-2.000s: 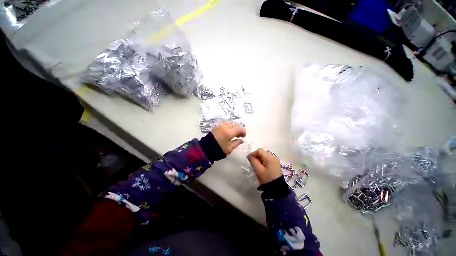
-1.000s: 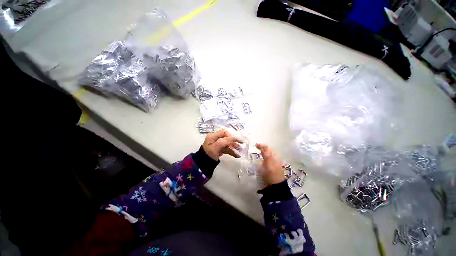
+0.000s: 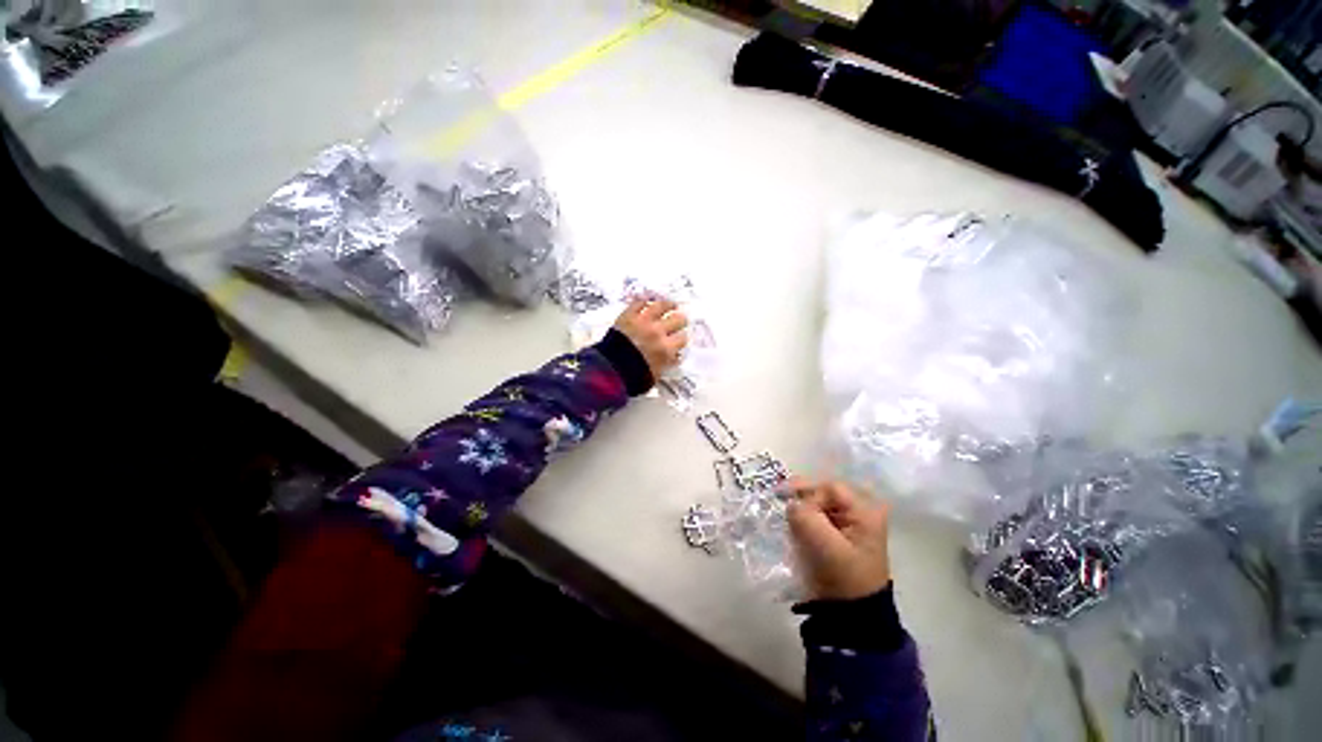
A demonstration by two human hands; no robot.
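Observation:
My left hand (image 3: pixel 657 334) lies over the pile of wrapped buckles (image 3: pixel 702 345), fingers bent down; its fingertips' contact is hidden. My right hand (image 3: pixel 845 539) is curled, thumb and fingers together, at the right side of some clear sleeves (image 3: pixel 761 539); whether it pinches one cannot be told. A rectangular metal buckle (image 3: pixel 716 431) lies between the hands. More metal buckles (image 3: pixel 758 471) lie just left of my right fingertips, and another (image 3: pixel 699 526) lies at the left edge of the clear plastic.
Two bulging grey-silver bags (image 3: pixel 348 239) stand at the left. A large whitish plastic bag (image 3: pixel 964 341) lies right of centre. An open bag of dark metal hardware (image 3: pixel 1047 565) is at the right, with loose fittings (image 3: pixel 1189 689) nearby. A black fabric roll (image 3: pixel 942 123) lies at the far side.
My left hand has moved away from my right hand, up onto the wrapped pile. My right hand has moved right and down and closed. Buckles and clear plastic are now uncovered between them.

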